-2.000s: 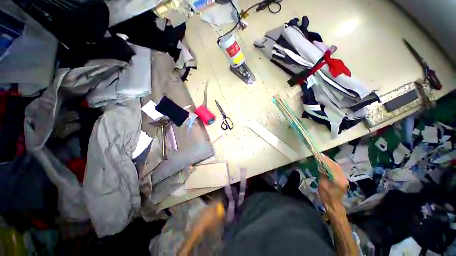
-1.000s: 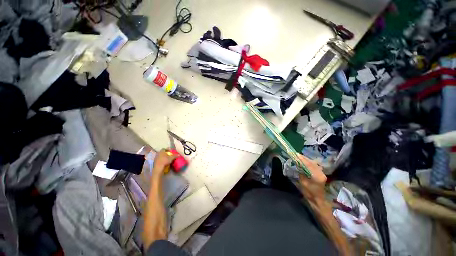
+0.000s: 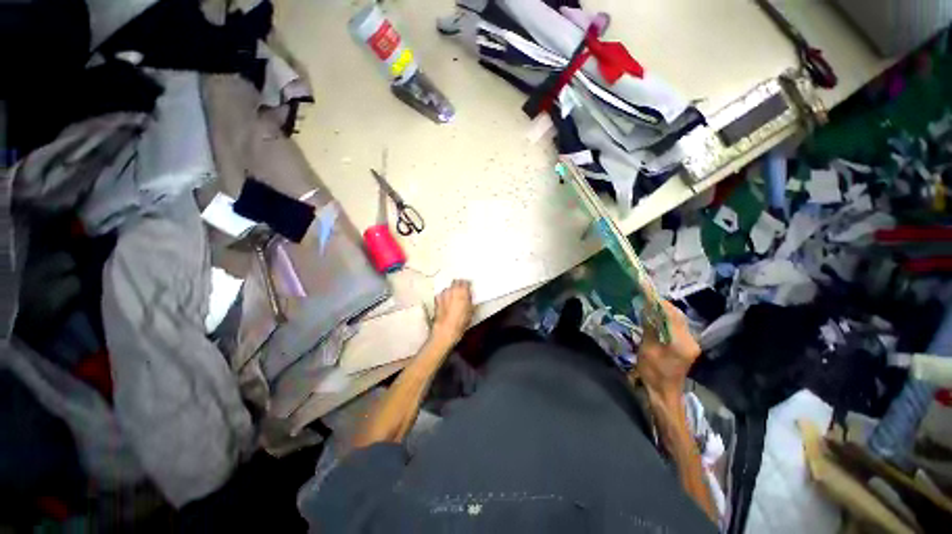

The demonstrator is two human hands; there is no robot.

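My right hand [image 3: 668, 349] is shut on the near end of a green folder or board [image 3: 616, 242], seen edge-on and tilted over the table edge. My left hand [image 3: 452, 310] is at the table's near edge by a beige card piece [image 3: 391, 339], fingers curled; whether it grips anything is hidden. A red-pink thread cone [image 3: 384, 249] lies on its side left of it. Small dark scissors [image 3: 400, 203] lie just beyond the cone. A grey and white cut-piece bundle [image 3: 595, 89], tied with a red strip, lies beyond the board.
A white cylinder tool with a red-yellow label [image 3: 388, 49] lies at the back. A pale block with a dark rectangle [image 3: 754, 121] and large shears [image 3: 799, 42] are at the right. Grey cloth [image 3: 167, 313] is heaped left. White scraps [image 3: 679, 250] cover the green floor.
My left hand reached the thread cone, then let it go and moved right to the table edge. The yellow item in it no longer shows. My right hand still holds the board.
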